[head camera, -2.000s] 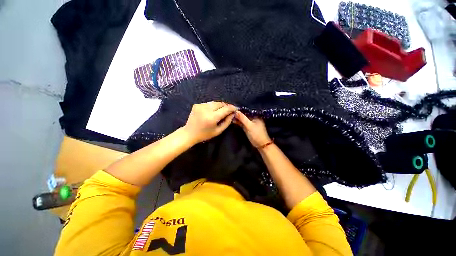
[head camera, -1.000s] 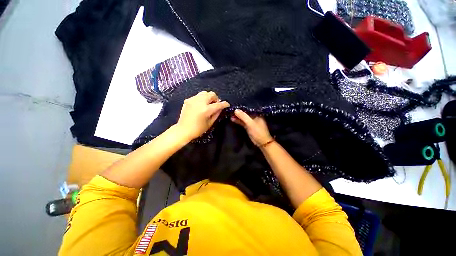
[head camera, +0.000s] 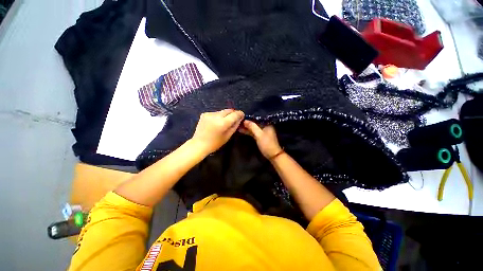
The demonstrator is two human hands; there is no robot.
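A black jacket (head camera: 339, 151) with a black-and-white braid trim (head camera: 304, 114) lies over the table edge and the lap. My left hand (head camera: 214, 129) is bent with its fingertips pinched together at the trimmed edge. My right hand (head camera: 263, 138) grips the same edge from below, its thumb and finger close against my left fingertips. The pinched spot is mostly hidden by the fingers. No needle or thread can be made out there.
Striped bundle (head camera: 170, 89) left of the jacket; second black garment (head camera: 254, 42) beyond. At right: dark phone-like rectangle (head camera: 348, 45), red holder (head camera: 402, 43), speckled scraps (head camera: 389, 114), thread cones (head camera: 423, 157), yellow-handled pliers (head camera: 463, 182). Lower left: green-capped bottle (head camera: 66, 227).
My left hand was drawn slightly apart from my right a second ago and is back against it at the edge. The surroundings have shifted slightly in view.
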